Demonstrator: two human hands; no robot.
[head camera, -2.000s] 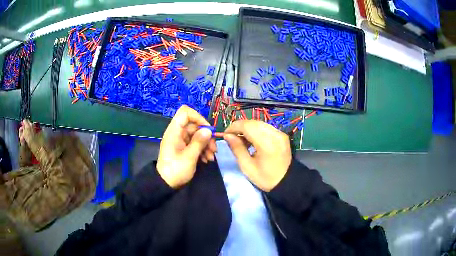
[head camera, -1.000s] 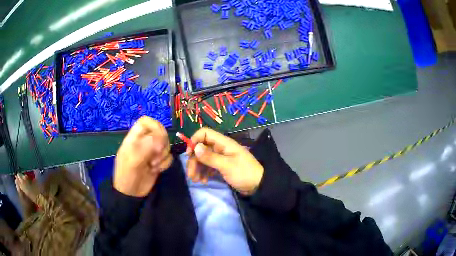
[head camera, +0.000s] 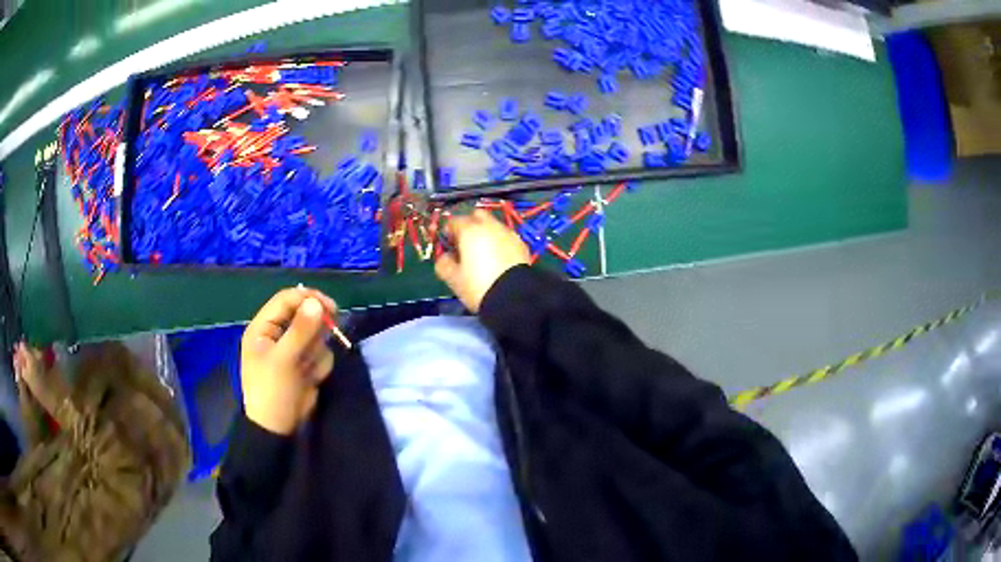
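Observation:
My left hand (head camera: 283, 357) holds a slim red pin (head camera: 336, 329) with a pale end between thumb and fingertips, in front of the bench edge. My right hand (head camera: 481, 255) reaches onto the loose pile of red pins (head camera: 412, 231) by the gap between the trays; its fingertips are partly hidden and I cannot tell whether it grips a pin. The mixed parts tray (head camera: 255, 269) holds blue housings (head camera: 274, 225) and a patch of red pins (head camera: 236, 143). The second parts tray (head camera: 472, 77) holds blue housings (head camera: 626, 49).
A loose red and blue heap (head camera: 97, 181) lies left of the mixed tray. Black strips (head camera: 49, 269) lie farther left, near a person in a brown sleeve (head camera: 104, 439). A white paper (head camera: 801, 22) lies at the upper right. Yellow-black tape (head camera: 867, 357) marks the floor.
My right hand has moved from in front of the bench edge up onto the loose pins. My left hand, lower and apart from it, now shows a red pin. The view has shifted slightly.

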